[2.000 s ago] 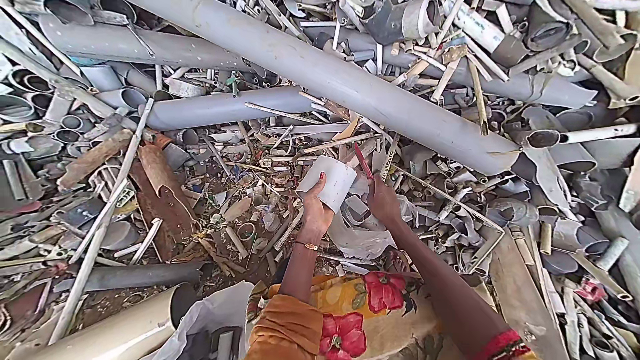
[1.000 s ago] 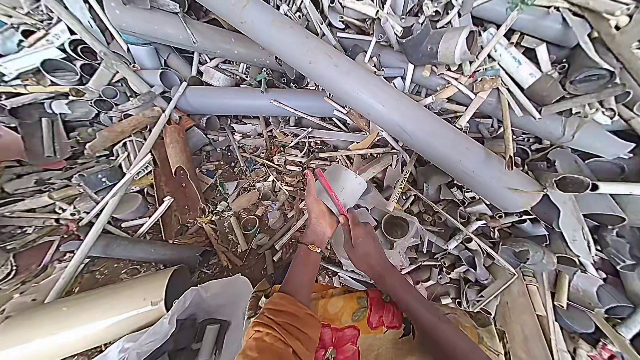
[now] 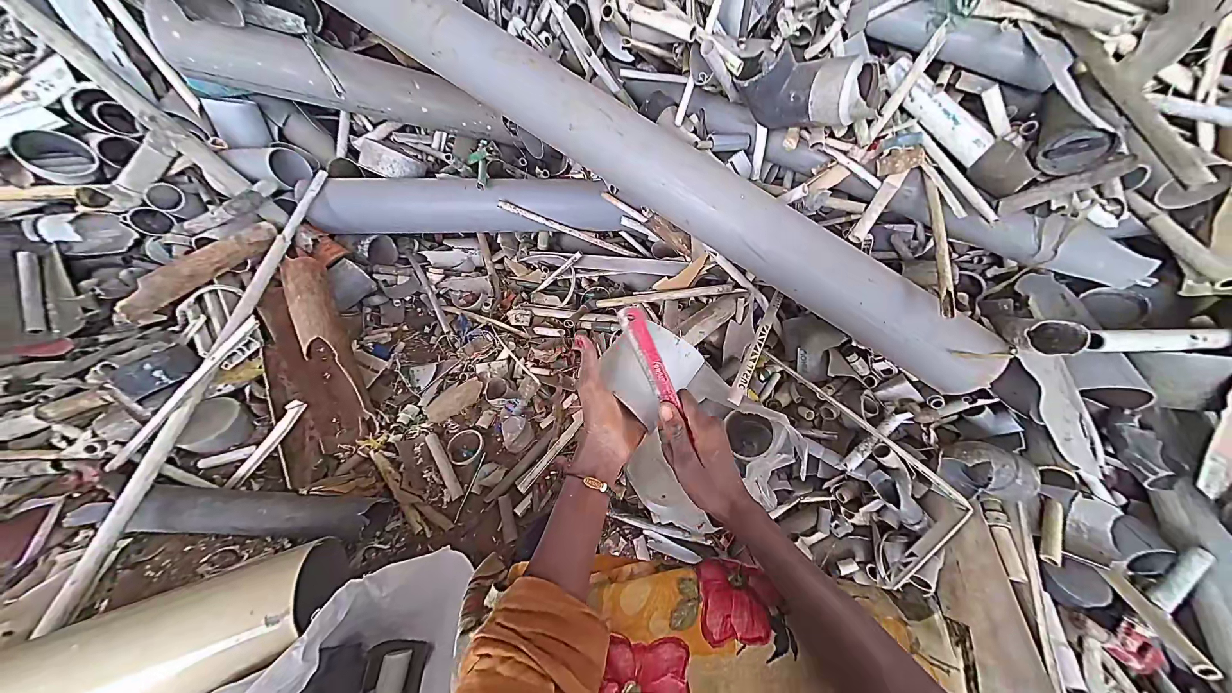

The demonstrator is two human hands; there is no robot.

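Near the middle of the head view, my left hand (image 3: 606, 419) supports a grey plastic pipe piece (image 3: 630, 371) against its palm, with the thumb raised at the left. My right hand (image 3: 701, 457) grips the lower end of a narrow red tool (image 3: 651, 356), perhaps a blade or saw handle, which lies across the face of the piece. Its exact kind is not clear. A bracelet is on my left wrist. Just right of my right hand, a short grey pipe ring (image 3: 749, 435) lies among translucent plastic sheeting.
Long grey pipes (image 3: 674, 183) cross the scrap heap ahead. A large cream pipe (image 3: 183, 626) and a white sack (image 3: 399, 602) holding dark pieces are at lower left. A long pale stick (image 3: 207, 371) slants over the left side. Pipe offcuts surround a patch of bare soil.
The pipe piece, upright and white-looking in my left hand two seconds ago, is now turned with its grey surface up. The red tool has come from its right side to lie over it.
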